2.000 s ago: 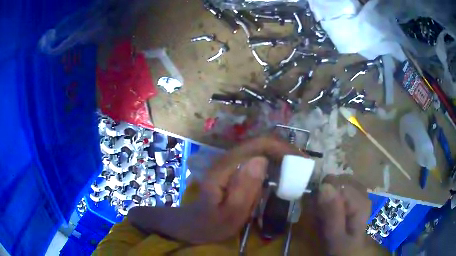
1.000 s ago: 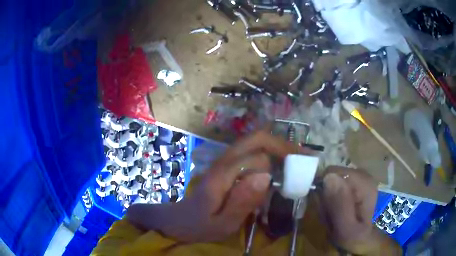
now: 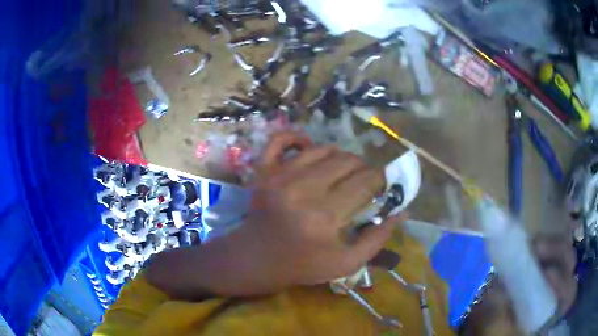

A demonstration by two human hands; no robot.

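Note:
My left hand [image 3: 321,203] is closed around the white model scooter body; its white head cover [image 3: 403,174] sticks out past the fingers, with a dark and chrome part beside it. Silver rods [image 3: 370,305] stick out below the hand, over the yellow clothing. My right hand [image 3: 556,259], blurred at the lower right, is around the translucent white glue bottle [image 3: 518,269]. The bottle's narrow nozzle points up and left. Much of the body is hidden by my left hand.
Loose dark grips with chrome levers [image 3: 288,72] lie across the bench. A brush [image 3: 419,147], blue-handled pliers [image 3: 516,161] and a yellow-black handle [image 3: 564,95] lie right. A blue crate of white bodies [image 3: 204,197] and a red sheet [image 3: 115,125] are left.
My right hand has left the body, moved right and taken hold of the glue bottle. My left hand has turned the body, so the head cover now tilts to the right. The view has shifted right.

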